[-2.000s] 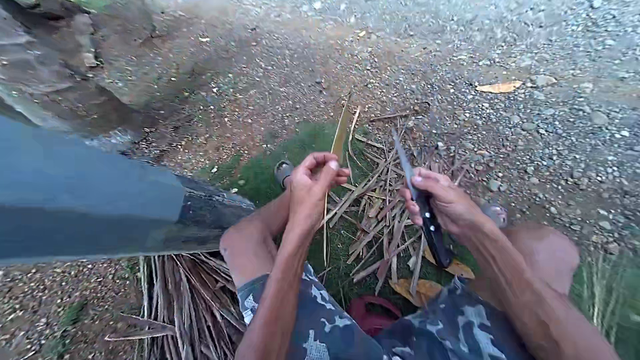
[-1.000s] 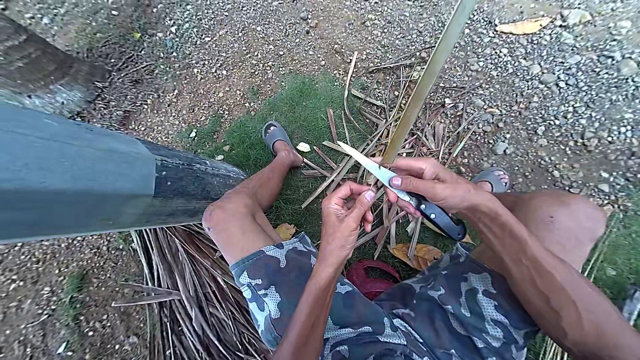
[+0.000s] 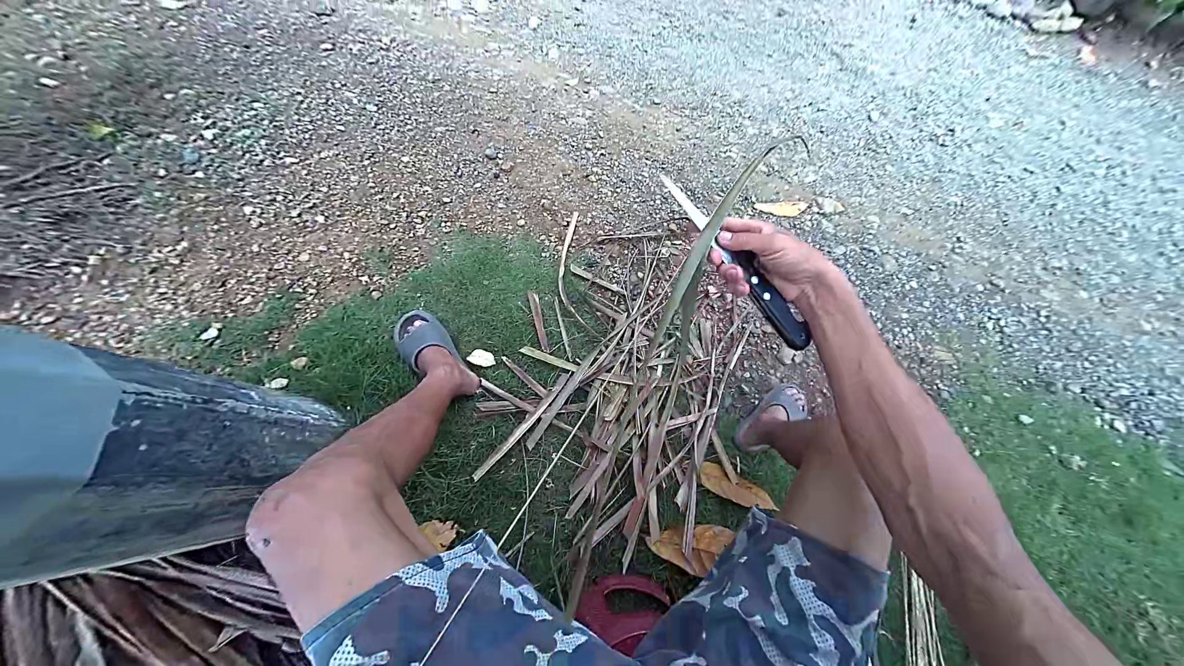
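Observation:
My right hand [image 3: 763,254], at the upper right of centre, is closed around a black-handled knife [image 3: 777,301] whose blade points up and to the left. A long green palm leaflet [image 3: 696,259] lies across the blade by my fingers; its narrow tip curls over above the hand. My left hand is out of the picture. A thin pale strip [image 3: 532,495] runs down over the left leg of the shorts. Under the knife, cut brown leaf strips [image 3: 620,407] lie heaped on the grass between my feet.
A grey and black post or pipe [image 3: 203,453] stands at the left, near my knee. Long dried fronds [image 3: 148,610] lie below it. A red object [image 3: 622,610] sits between my thighs, near dry orange leaves [image 3: 735,486]. Gravel [image 3: 925,166] spreads beyond the grass.
My left hand, beside the knife in both earlier frames, has gone out of view. My right hand has moved farther out from my body with the knife, and the leaflet now bends over the blade.

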